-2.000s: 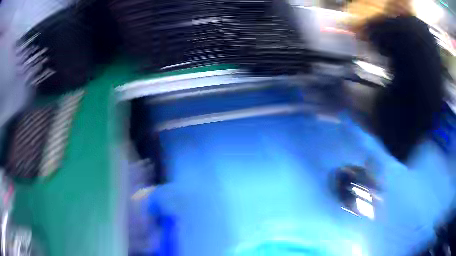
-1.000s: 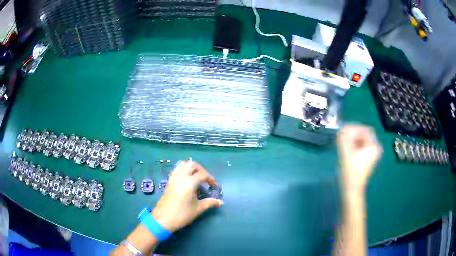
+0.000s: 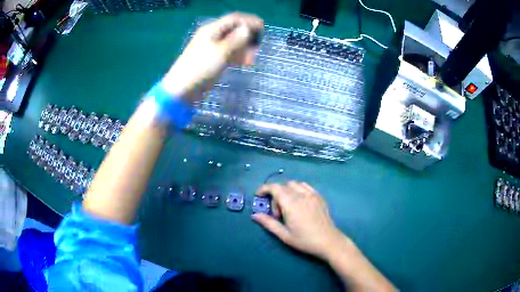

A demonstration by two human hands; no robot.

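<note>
Several small square purple-grey modules [image 3: 235, 201] with dark round centres lie in a row on the green mat. My right hand [image 3: 302, 219] has its thumb and fingertips around the rightmost module [image 3: 261, 205], which rests on the mat, its thin lead pointing away from me. My left hand [image 3: 219, 51], bare with a blue band at the wrist, is raised over the left part of the clear ribbed trays [image 3: 296, 97]. Its fingers are curled on a small dark part [image 3: 255, 37], blurred.
Two rows of silver-grey sub-assemblies [image 3: 60, 165] lie at the left, partly behind my left forearm. The white screw feeder [image 3: 393, 128] with the black electric screwdriver [image 3: 476, 43] stands right. A power box [image 3: 483, 77], black component tray [image 3: 506, 128] and phone [image 3: 317, 10] are farther out.
My left hand has moved from the module row up over the clear trays. My right hand has come from beside the feeder to the rightmost module. The view has shifted.
</note>
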